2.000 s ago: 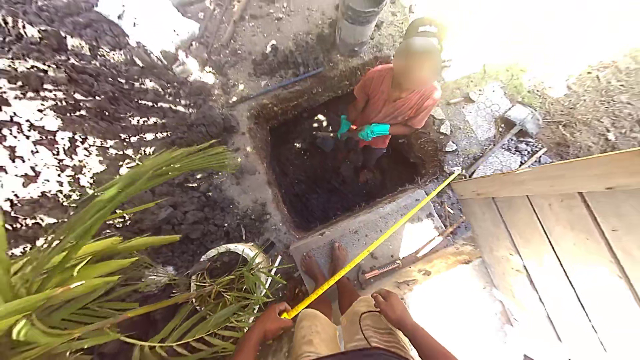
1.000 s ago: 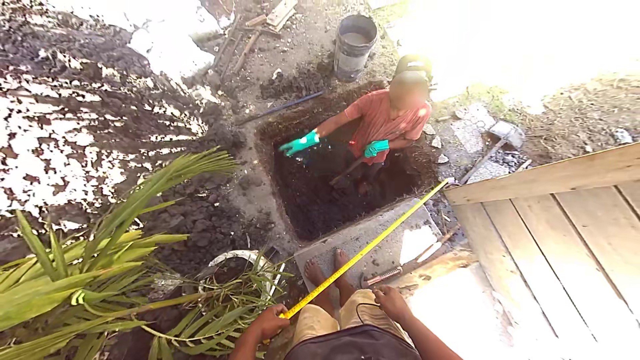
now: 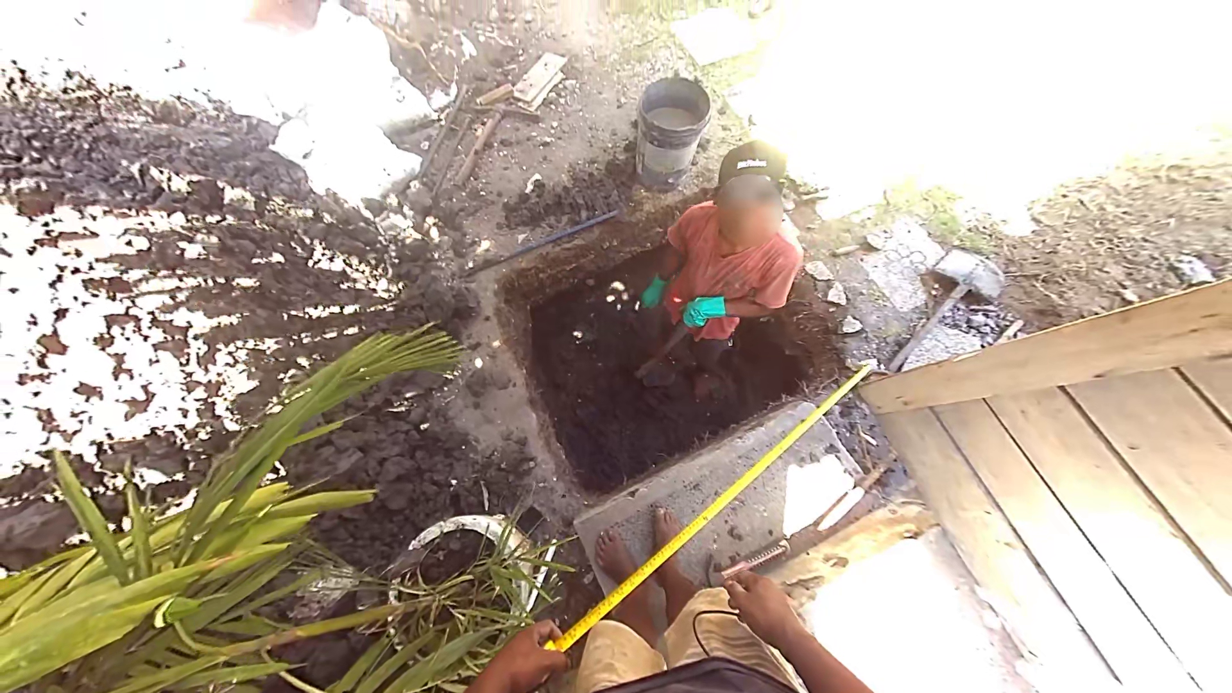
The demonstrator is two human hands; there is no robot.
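Observation:
My left hand (image 3: 527,656) grips the near end of an extended yellow measuring tape (image 3: 714,507). The tape slants up and right across a concrete slab (image 3: 626,510) to the corner of the wooden deck. My right hand (image 3: 760,604) is by my right knee, near a thin dark cord (image 3: 707,616); whether it holds anything I cannot tell. My bare feet stand on the slab. Beyond it, a co-worker (image 3: 736,255) in a cap, red shirt and green gloves stands in a square dug pit (image 3: 597,414), one glove on the handle of a digging tool (image 3: 664,353).
A bucket (image 3: 671,135) stands behind the pit. A shovel (image 3: 967,274) lies to the right, beside the plank deck (image 3: 1059,452). A blue bar (image 3: 549,241) lies at the pit's back left edge. Palm leaves (image 3: 173,568) and a white-rimmed planter (image 3: 472,527) are at the left.
The co-worker's glove that reached out left a second ago has come back towards the body. My left hand keeps its hold on the tape, which stays stretched out.

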